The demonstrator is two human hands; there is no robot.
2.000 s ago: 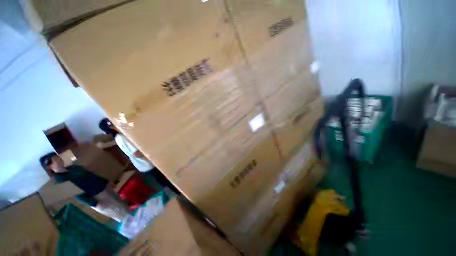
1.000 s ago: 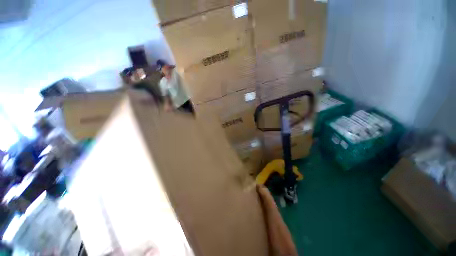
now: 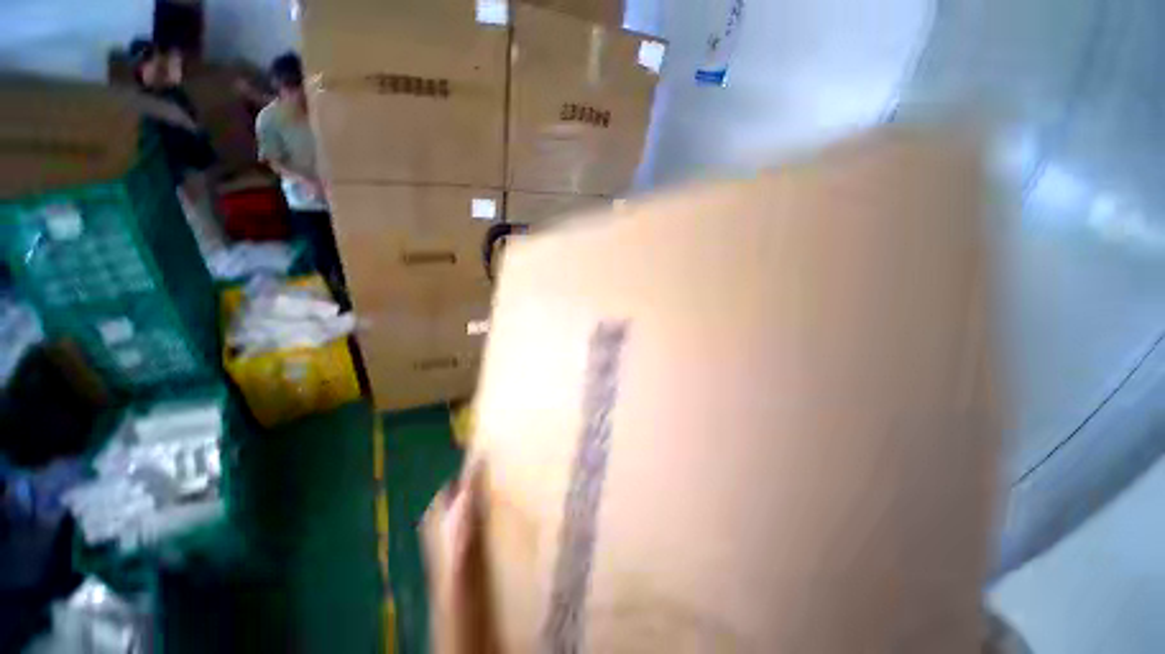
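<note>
A large brown carton (image 3: pixel 767 409) with a dark printed strip fills the centre and right, tilted, close in front of me and blurred. My left hand (image 3: pixel 455 562) is on its lower left edge; its fingers are partly hidden and cut off by the bottom. A small blurred patch at the carton's lower right corner may be my right hand or arm; its grip is hidden. The tall film-wrapped carton stack (image 3: pixel 411 141) stands behind. The pallet truck's black handle (image 3: pixel 501 243) shows only partly beside the held carton.
Green crates (image 3: pixel 96 275) stand at the left, with white packets in a crate below. A yellow crate (image 3: pixel 296 383) of white packets stands left of the stack. Two people (image 3: pixel 294 147) are behind it. A yellow floor line (image 3: pixel 382 537) runs toward me. White walls are at the right.
The held carton has swung from left of the stack to its right and now covers most of the pallet truck. The view has turned, showing the yellow crate and left-hand crates. My left hand has appeared.
</note>
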